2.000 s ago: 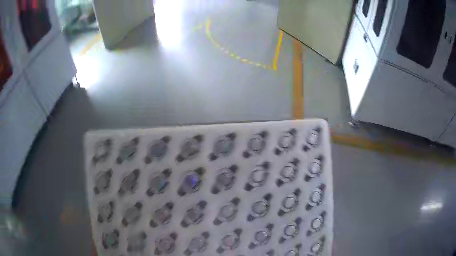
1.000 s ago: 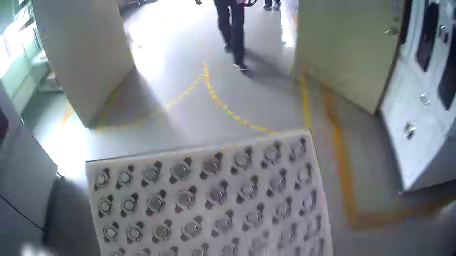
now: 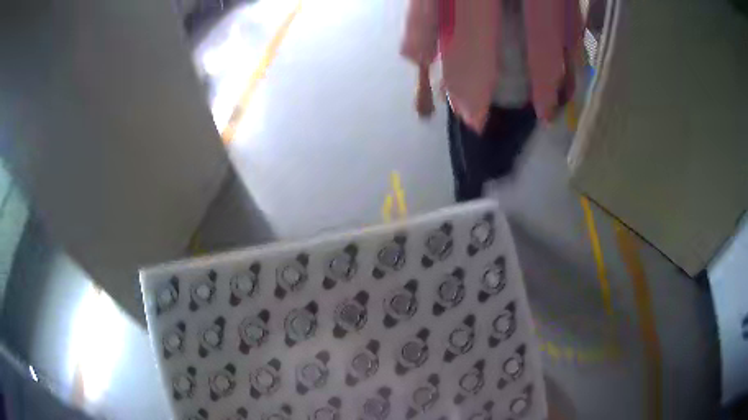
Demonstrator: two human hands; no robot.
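Note:
A white foam tray [image 3: 332, 332] fills the lower middle, tilted, with its left side and far edge showing and its near part cut off by the bottom of the picture. Rows of small round metal parts [image 3: 351, 315] sit in its cut-outs, one in each, with dark slots beside them. A small blurred part of my right hand [image 3: 561, 406] shows against the tray's lower right edge, mostly cut off. My left hand is not in view. Whether other trays lie under this one is hidden.
A person in a pink jacket [image 3: 467, 57] and dark trousers stands ahead, just beyond the tray. A grey panel [image 3: 107, 123] is near on the left, and a beige-green panel [image 3: 672, 123] on the right. Yellow and orange lines [image 3: 644, 312] mark the grey floor. A white cabinet edge [image 3: 732, 303] shows far right.
The view has moved forward between the two panels. The person is much closer, with the jacket now in view. The tray stays in front of me, its far edge slanting more.

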